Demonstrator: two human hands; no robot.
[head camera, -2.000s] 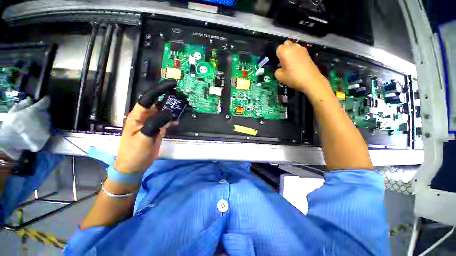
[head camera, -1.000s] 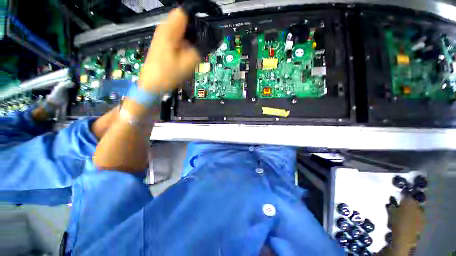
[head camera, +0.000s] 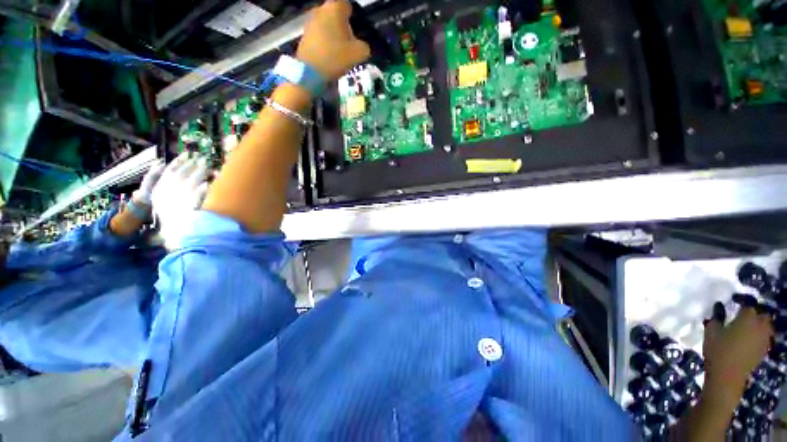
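Note:
My left hand (head camera: 332, 43), with a light blue wrist band, reaches over the far left corner of the black carrier (head camera: 397, 177). Dark shapes lie at its fingertips; whether it holds anything is hidden. Below its fingers is the left green circuit board (head camera: 388, 129). The right green circuit board (head camera: 518, 104) has yellow and orange parts and a black cylinder top. My right hand (head camera: 738, 341) is low at the right over the white capacitor tray (head camera: 647, 289), dark fingertips among the black capacitors (head camera: 664, 380). Its grip cannot be told.
A silver rail (head camera: 518, 207) runs along the carriers' near edge. Another carrier (head camera: 733, 134) lies to the right, and one lies to the left. A co-worker's white-gloved hand (head camera: 179, 197) is beside my left forearm. A blue cord (head camera: 155, 62) crosses the upper left.
The view has turned left, then shifted slightly. My right hand left the board area and is now at the capacitor tray, further in. My left hand moved from the near edge to the far left corner.

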